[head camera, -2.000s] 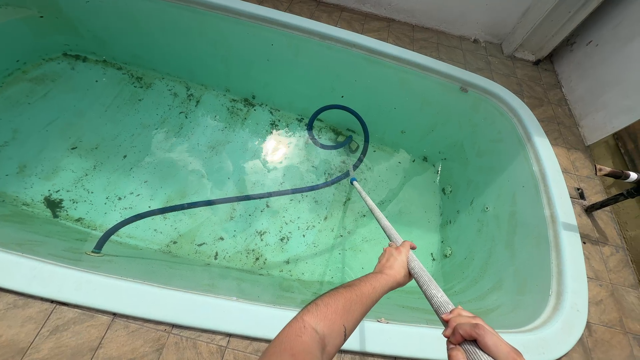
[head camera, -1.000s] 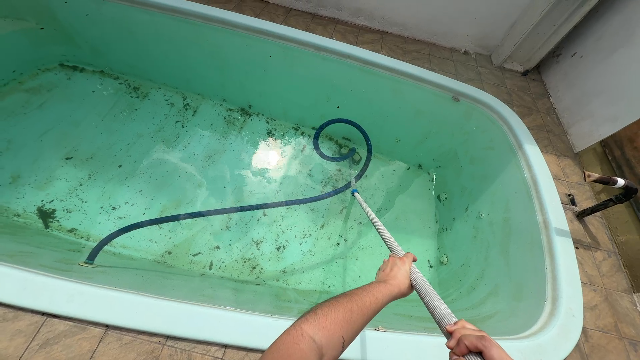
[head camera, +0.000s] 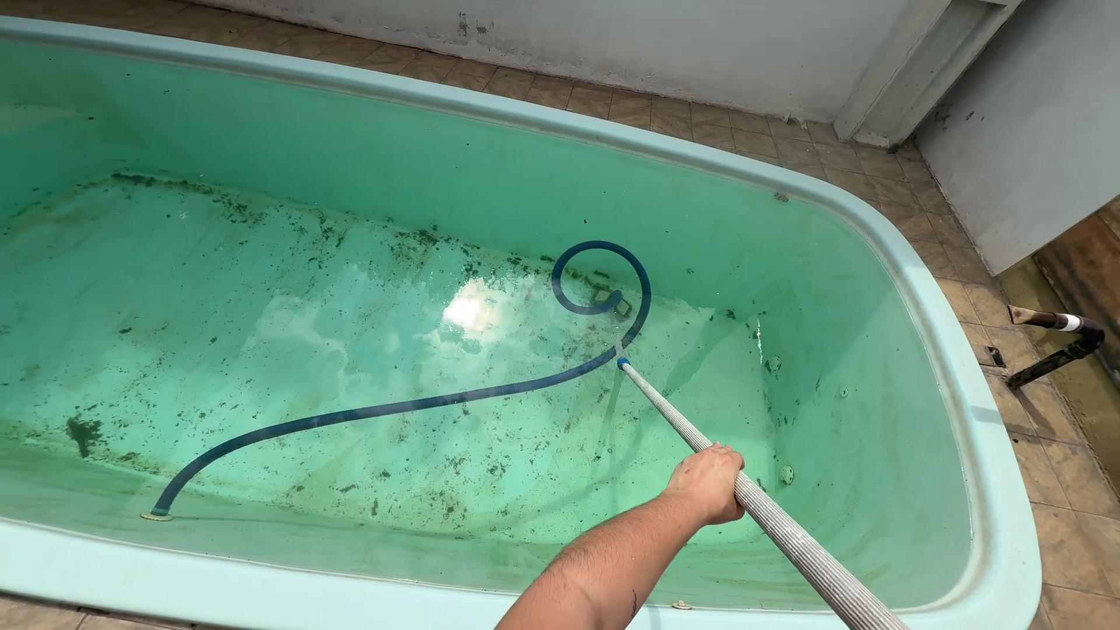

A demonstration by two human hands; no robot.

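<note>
My left hand (head camera: 707, 484) is closed around a ribbed telescopic pole (head camera: 809, 553), which slants down into the green water of a swimming pool (head camera: 1002, 490). My right hand is out of the frame; the pole's near end runs off the bottom edge. The pole's blue collar (head camera: 623, 362) lies close to a dark blue hose (head camera: 420, 403). That hose runs from a fitting (head camera: 156, 516) on the near pool wall and curls into a loop over a pool vacuum head (head camera: 623, 306), seen dimly underwater. Dark debris (head camera: 83, 433) dots the pool floor.
Brown tiles (head camera: 1085, 542) surround the pale pool rim. A white wall (head camera: 612, 44) stands behind, with a post (head camera: 927, 70) near the far right corner. A black bent pipe (head camera: 1063, 350) rises from the tiles at the right.
My right hand, seen on the pole's near end in both earlier frames, has left the view. My left hand still holds the pole. The view has shifted slightly.
</note>
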